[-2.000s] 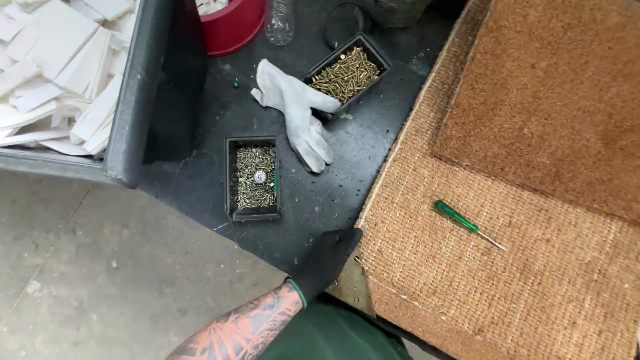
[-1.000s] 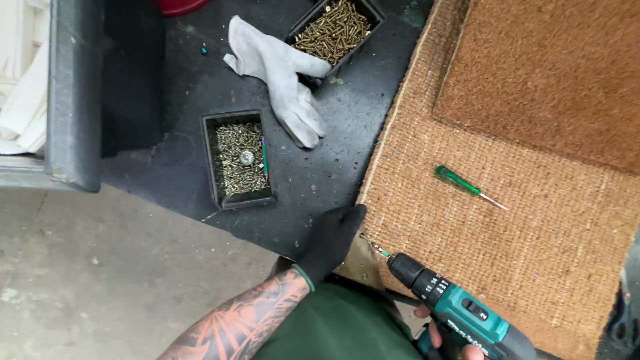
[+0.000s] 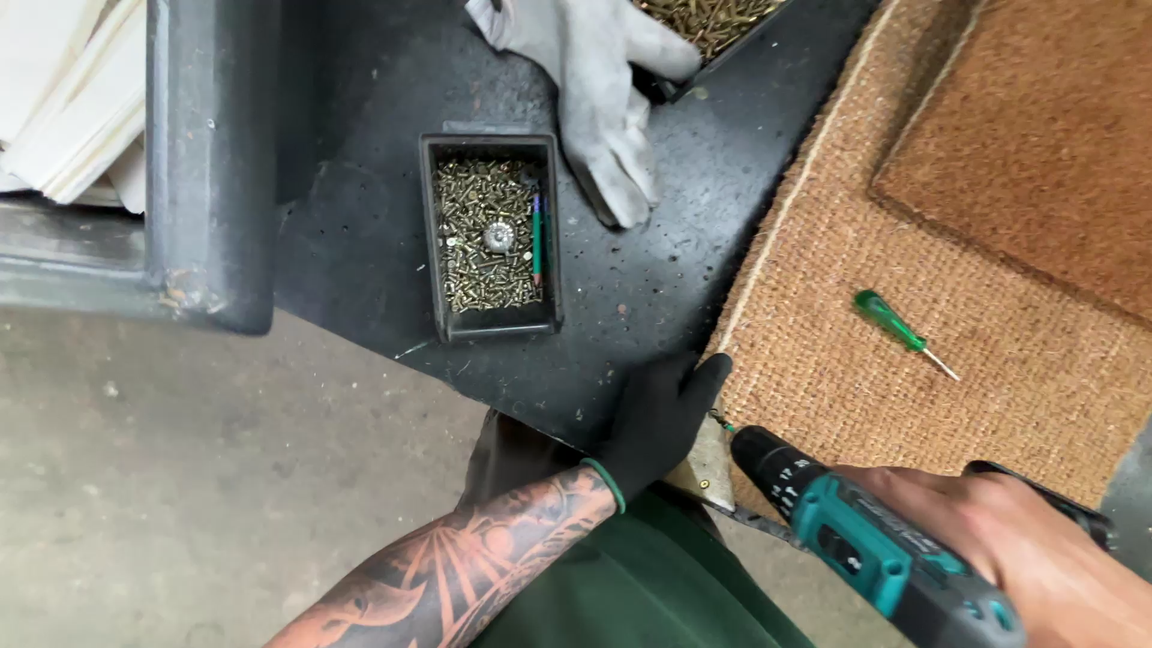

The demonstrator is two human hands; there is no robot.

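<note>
My left hand [image 3: 657,418], in a black glove, rests at the edge of the woven coir mat [image 3: 810,360], its thumb on the mat's corner; whether it holds anything is hidden. In my bare right hand [image 3: 972,513] is a teal and black Makita cordless drill [image 3: 864,540]. Its bit points at a screw [image 3: 717,416] beside my left thumb. Just below, a pale corner piece [image 3: 706,463] carries another screw head. A green-handled screwdriver [image 3: 904,333] lies on the mat.
A black bin [image 3: 558,306] of small screws, with a pencil inside, stands on the black worktop [image 3: 360,261]. Behind it lie a grey glove [image 3: 603,108] and a second bin of screws [image 3: 711,22]. A large grey container [image 3: 211,180] of white pieces is at left; a brown mat [image 3: 1035,153] lies upper right.
My right hand has come into view from the lower right with the drill, which was absent in the earliest frame. My left hand stays at the mat's edge. The view has moved closer.
</note>
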